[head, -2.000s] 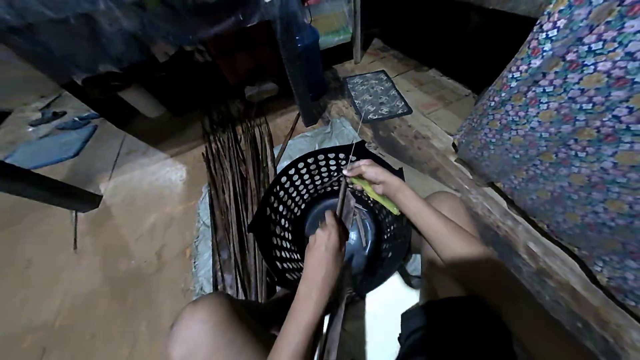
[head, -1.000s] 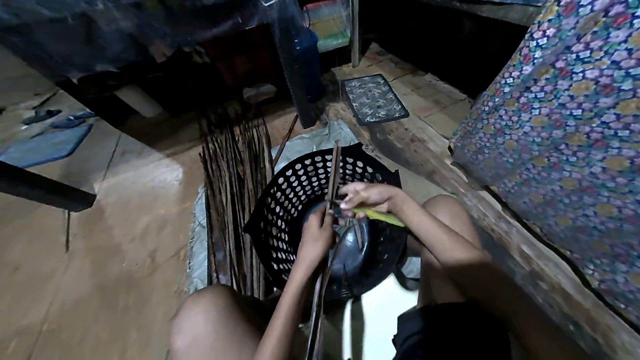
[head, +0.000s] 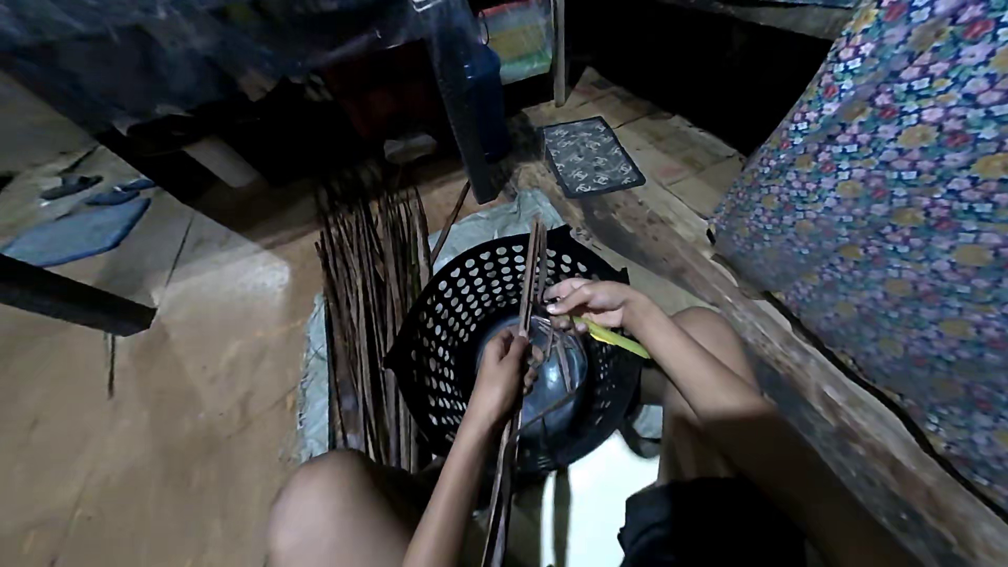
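My left hand (head: 502, 376) is closed around long brown plant strips (head: 532, 276), which stand up over a black perforated plastic basket (head: 449, 315) and run down between my legs. Just right of the strips, my right hand (head: 591, 303) holds a tool with a yellow-green handle (head: 614, 339); its blade cannot be made out. Inside the basket lie a shiny rounded vessel (head: 543, 402) and several short strip pieces (head: 563, 358). A large bundle of similar long brown strips (head: 370, 315) lies left of the basket.
A pale sheet (head: 315, 386) lies under the bundle. Beyond the basket are a dark post (head: 465, 134) and a patterned mat (head: 592, 156). A wooden beam (head: 835, 378) and a flowered cloth (head: 890, 228) border the right side. Sandals (head: 71, 187) and a blue mat (head: 79, 232) lie at left.
The strips in my left hand, slanting low two seconds ago, now rise above the basket's middle. My right hand has moved down from near the basket's far rim and stays beside the strips.
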